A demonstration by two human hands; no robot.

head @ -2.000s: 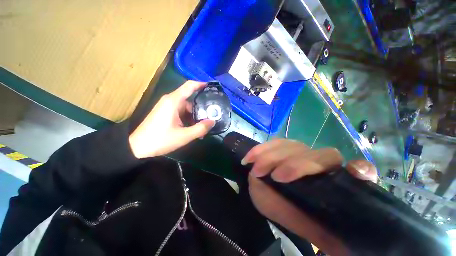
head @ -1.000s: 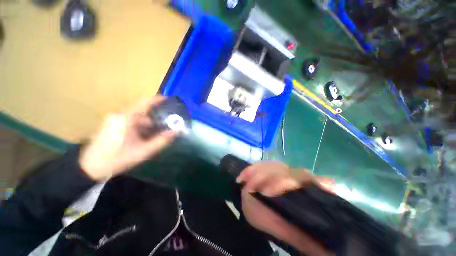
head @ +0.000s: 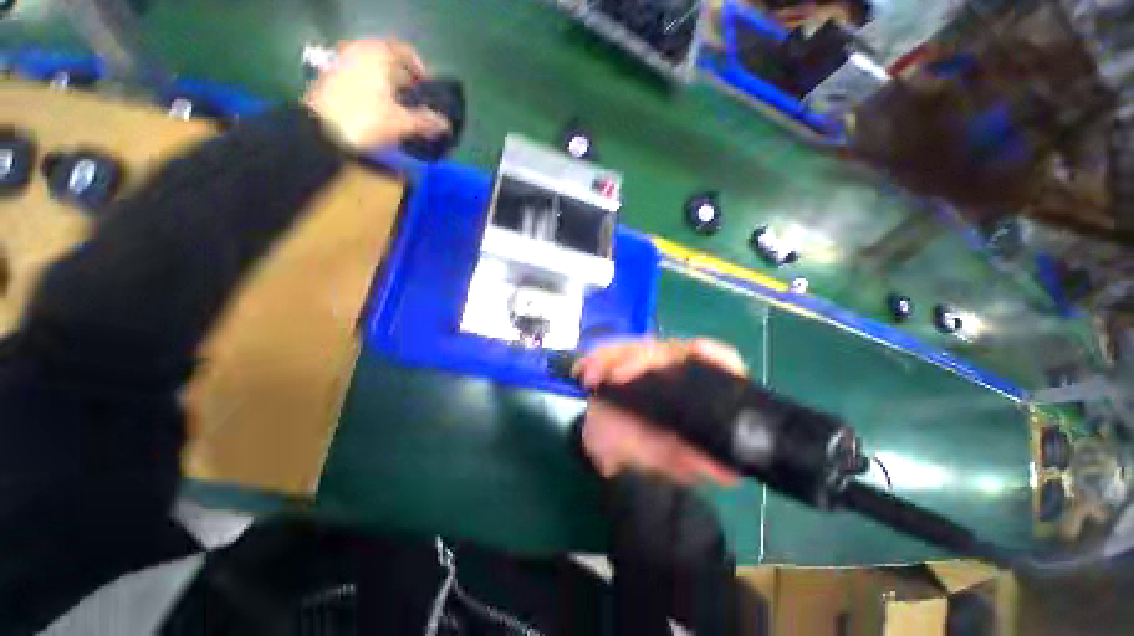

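My left hand (head: 379, 99) is stretched out over the green conveyor line at the upper left, with its fingers on a black round housing (head: 435, 118). My right hand (head: 659, 410) is closed around the black electric screwdriver (head: 759, 429). The screwdriver's front end points left, close to the white front plate (head: 491, 311) of the silver-grey screw feeder (head: 560, 267). The feeder stands in the blue plastic tray (head: 429, 267). The driver bit cannot be made out. The picture is somewhat blurred.
The tan work board (head: 292, 336) at left carries black housings (head: 85, 178). More housings (head: 704, 213) are spaced along the green conveyor line (head: 497, 50) beyond the tray. An open cardboard box (head: 858, 603) is below the bench edge. A cord trails from the screwdriver's back end.
My left hand has moved from near my body out to the line, with the housing. My right hand has brought the screwdriver's front up to the feeder. The view has shifted.
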